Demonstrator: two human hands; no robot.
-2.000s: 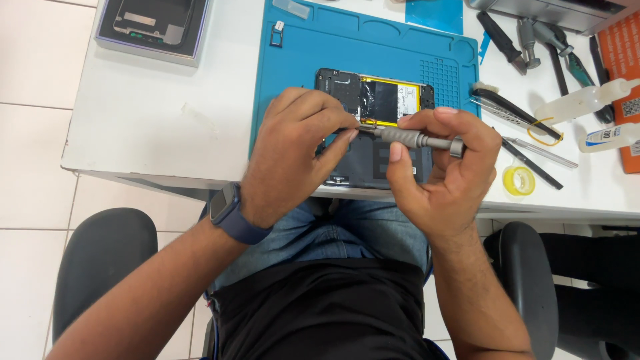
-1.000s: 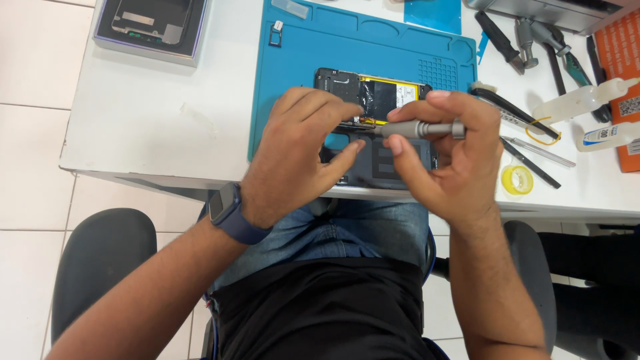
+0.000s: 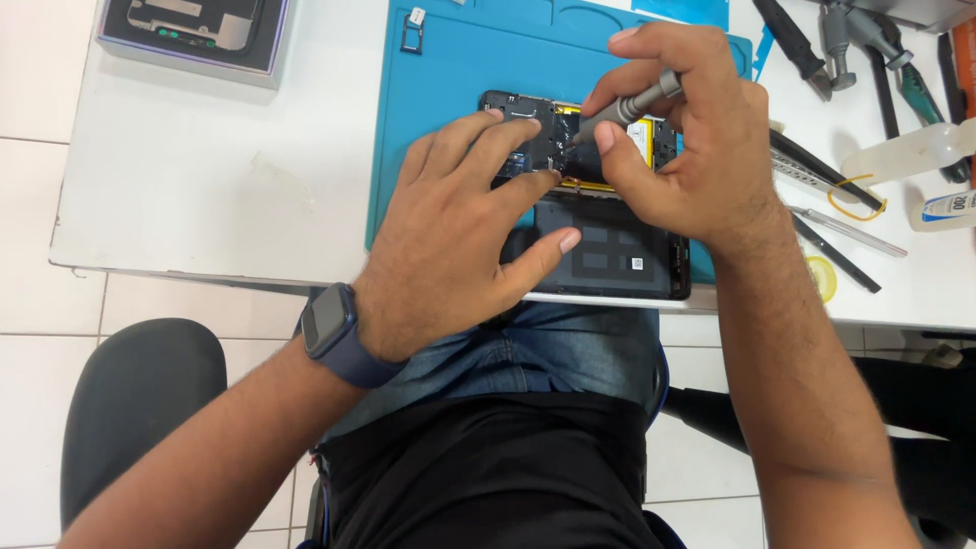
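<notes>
An opened smartphone (image 3: pixel 583 156) with a yellow-edged battery lies on a blue silicone repair mat (image 3: pixel 450 84). My left hand (image 3: pixel 457 221) rests with spread fingers on the phone's left part, covering some of it. A grey precision screwdriver (image 3: pixel 630 104) is held in my right hand (image 3: pixel 694 137), tilted, its tip down over the phone's inner frame beside the battery. Whether the tip sits in a screw cannot be told. Just below the phone lies its dark back cover (image 3: pixel 610 248), inner side up, partly under my left thumb. A SIM tray (image 3: pixel 412 36) lies at the mat's upper left.
A box (image 3: pixel 267 65) holding a phone part stands at the upper left. To the right lie pliers (image 3: pixel 919 95), a craft knife (image 3: pixel 797 46), tweezers (image 3: pixel 846 229), a roll of yellow tape (image 3: pixel 822 278) and plastic bottles (image 3: pixel 900 156). The table's front edge runs below the mat.
My right hand has moved up, and the screwdriver has gone from nearly level to a steeper tilt. My left fingers have spread out over the phone.
</notes>
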